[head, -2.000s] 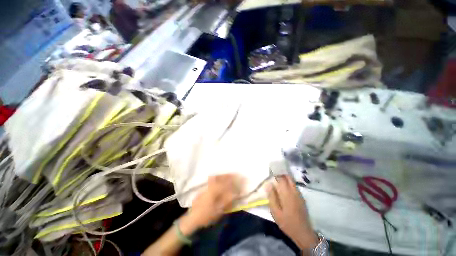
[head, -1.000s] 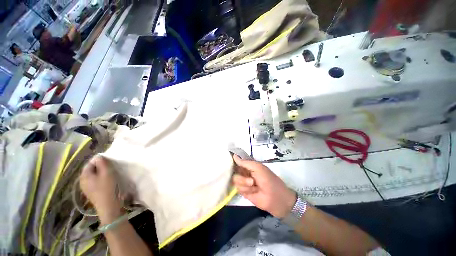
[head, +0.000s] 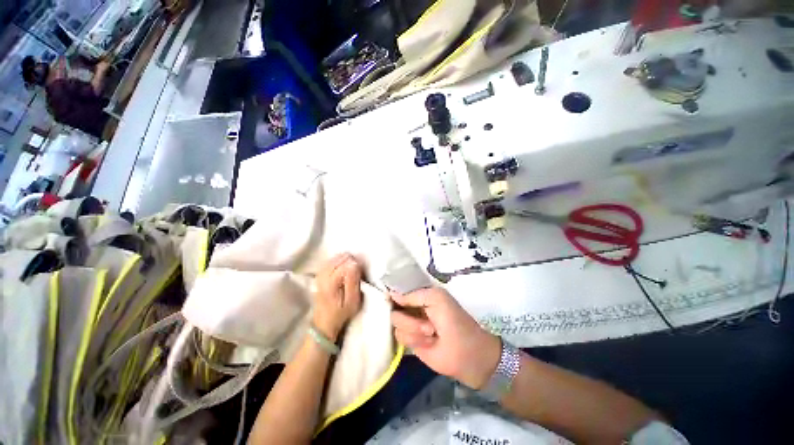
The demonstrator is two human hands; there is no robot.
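A beige panel [head: 248, 300] with a yellow-trimmed edge lies bunched over the table's front edge, its trimmed edge hanging towards me. My left hand [head: 338, 294] is on the panel near its middle, fingers closed on the cloth. My right hand [head: 435, 335] pinches the panel's short grey end [head: 405, 271] between thumb and fingers. The two hands are close together but apart. The sewing machine's needle area [head: 474, 217] is to the right of the panel, with no cloth under it that I can see.
A thick bundle of yellow-trimmed panels [head: 74, 326] stands at left, with loose beige strips beside it. Red-handled scissors [head: 603, 233] lie beside the machine head [head: 644, 130]. More beige pieces [head: 470, 43] lie beyond the machine. A person [head: 74, 100] is at the far left.
My left hand has moved right from beside the bundle onto the panel, near my right hand. The panel is more folded. My right hand still holds the grey end.
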